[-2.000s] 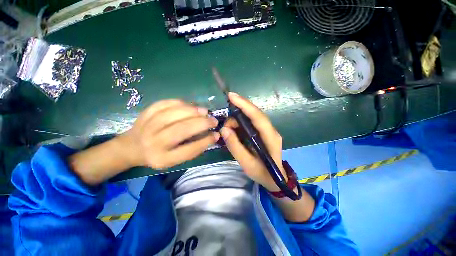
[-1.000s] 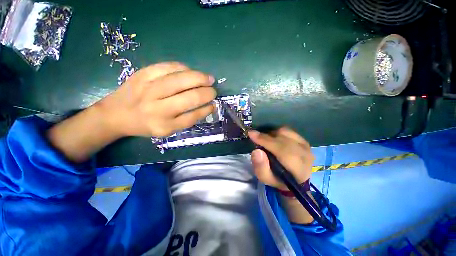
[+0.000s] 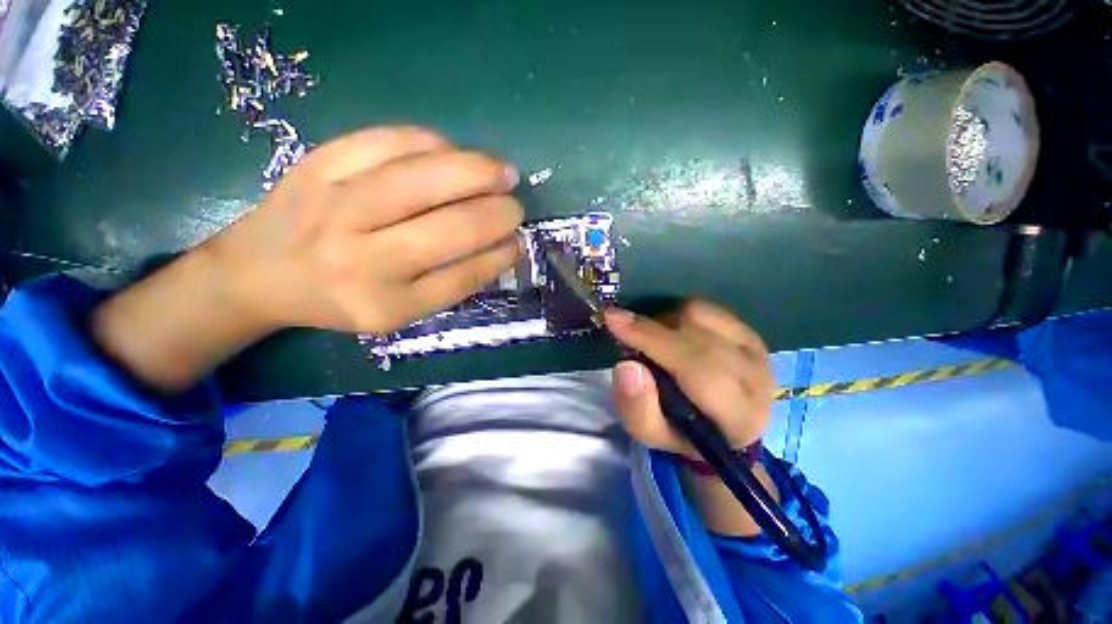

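Note:
A phone circuit board [image 3: 488, 332] lies on the green bench near its front edge, with a blue dot at its right end. My right hand [image 3: 698, 378] holds the black soldering iron [image 3: 707, 435] like a pen, its metal tip over the board's upper middle. My left hand [image 3: 396, 232] is bent over the board's left part, thumb and fingertips near the iron tip. Whether the left fingertips pinch a small part cannot be seen. A small pale piece [image 3: 540, 177] lies just beyond the board.
A loose component pile [image 3: 259, 79] lies beyond my left hand. A component bag [image 3: 83, 55] is at the upper left. A pale tip cleaner cup [image 3: 908, 144] lies on its side at the right. Part of the fan grille [image 3: 994, 10] shows at the upper right. Dark cables are at the far right.
The view has shifted and the stacked boards have left it. Since the oldest frame, my hands have parted, uncovering the board, and the iron tip has come down over it. Little has changed since the second frame.

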